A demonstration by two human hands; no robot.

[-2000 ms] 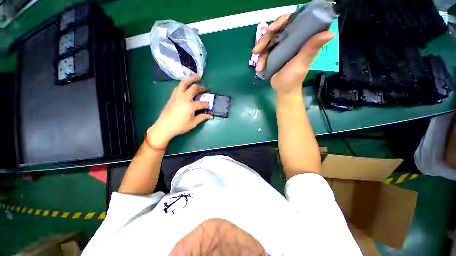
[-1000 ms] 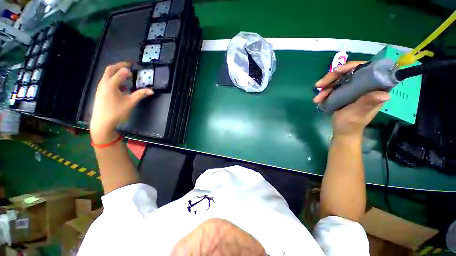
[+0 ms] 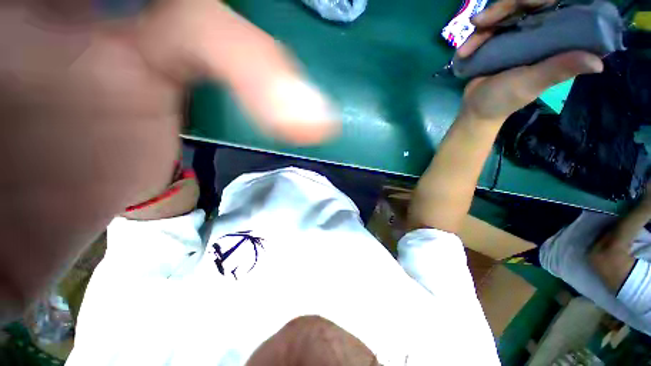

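My right hand point(image 3: 500, 89) holds the thick grey electric screwdriver point(image 3: 542, 43) above the bench at the upper right, its thin tip pointing left. A white tube with red-pink and blue print point(image 3: 465, 21) lies just behind the driver's tip end. My left hand point(image 3: 107, 107) is very close to the camera, large and blurred, and fills the upper left, cut off by the picture's edge. Whether it holds anything cannot be told. A dark blurred patch shows at the top edge over it. The left hand hides the tray area.
The green workbench point(image 3: 364, 93) runs across the top. Part of a clear plastic bag point(image 3: 339, 8) is at the top edge. Dark parts point(image 3: 578, 143) and a green box corner point(image 3: 560, 94) are at right. An open carton point(image 3: 500, 286) is below the bench. Another person's arm and clothing show at far right.
My left hand has moved from the tray's housings up close to the camera. The view has shifted, so the trays are out of sight. My right hand still holds the screwdriver.
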